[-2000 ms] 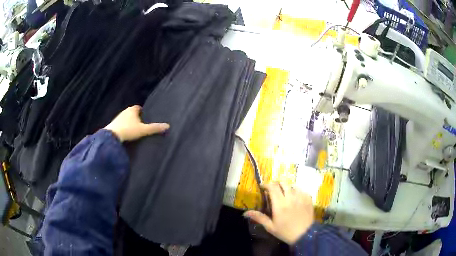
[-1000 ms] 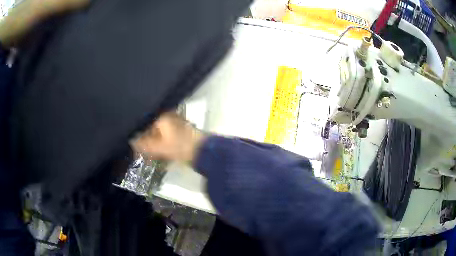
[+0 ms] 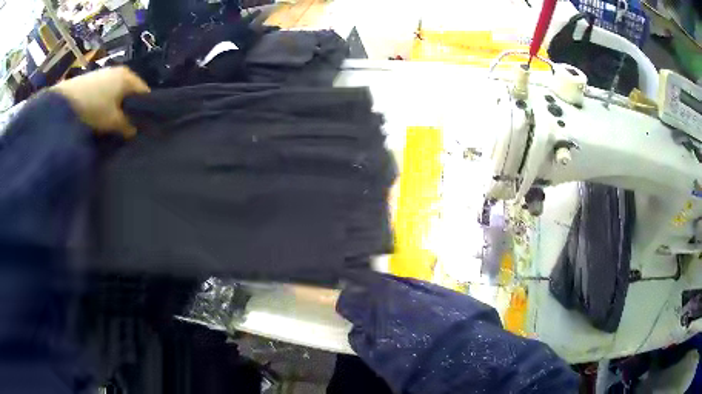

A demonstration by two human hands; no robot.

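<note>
A thick stack of dark garment panels [image 3: 254, 177] lies sideways over the left part of the white table, its uneven layered ends facing the machine. My left hand [image 3: 108, 100] grips the stack's upper left edge, a little blurred. My right hand [image 3: 312, 294] is mostly hidden under the stack's lower edge; only a strip of skin shows past the dark blue sleeve, so its grip cannot be told.
The white sewing machine [image 3: 608, 146] stands at right, with a folded bundle of dark bands [image 3: 600, 258] under its arm. Yellow tape [image 3: 419, 200] marks the table. More dark cloth [image 3: 296, 58] lies behind the stack. Crinkled clear plastic [image 3: 215, 300] shows below it. A blue basket [image 3: 616, 19] is at the back.
The panel stack was lengthwise, then lifted and blurred; it now lies turned sideways on the table. My right hand has moved left from the table's front edge to beneath the stack.
</note>
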